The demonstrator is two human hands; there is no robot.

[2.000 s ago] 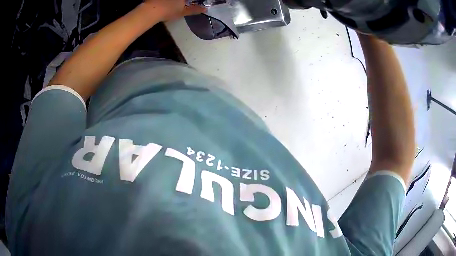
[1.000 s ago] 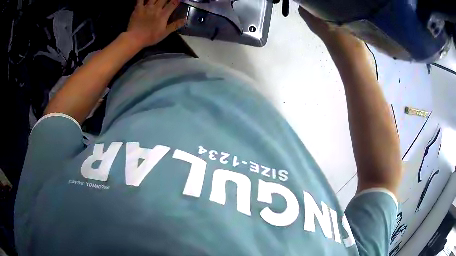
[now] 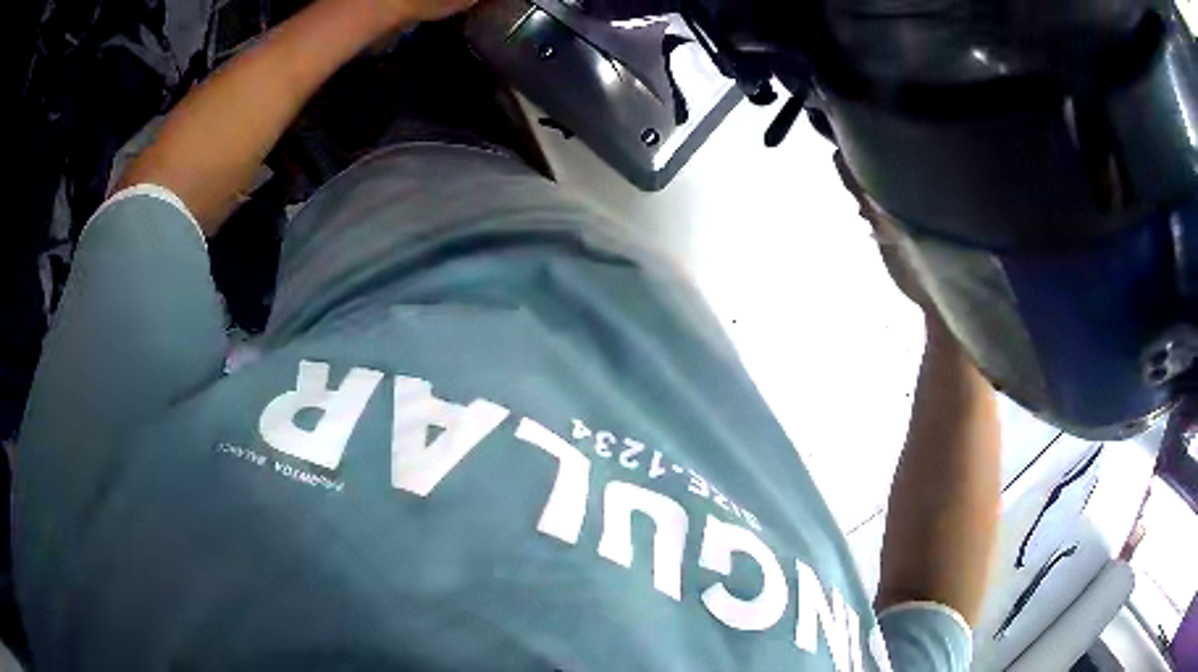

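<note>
The cutting machine's large blue and dark motor body [image 3: 1012, 197] fills the upper right. Its silver base plate [image 3: 618, 112], with screws, lies tilted at the top centre over the pale table's near edge. My left hand [image 3: 434, 5] is cut off by the top edge, near the base plate's left end; its fingers cannot be seen. My right forearm runs up behind the motor body, which hides my right hand apart from a blurred strip of skin by the wrist. The knife and any cloth under it cannot be made out.
The pale table [image 3: 788, 341] runs from the top centre down to the right, past my body. Dark lines and marks [image 3: 1058, 505] show on the white surface at the right. A pale rounded bar [image 3: 1084, 617] is at the lower right. Dark floor with scraps is at the left.
The motor body has swung down and now covers more of the right side. The base plate has turned and dropped slightly. My left hand has moved up, mostly out of the picture.
</note>
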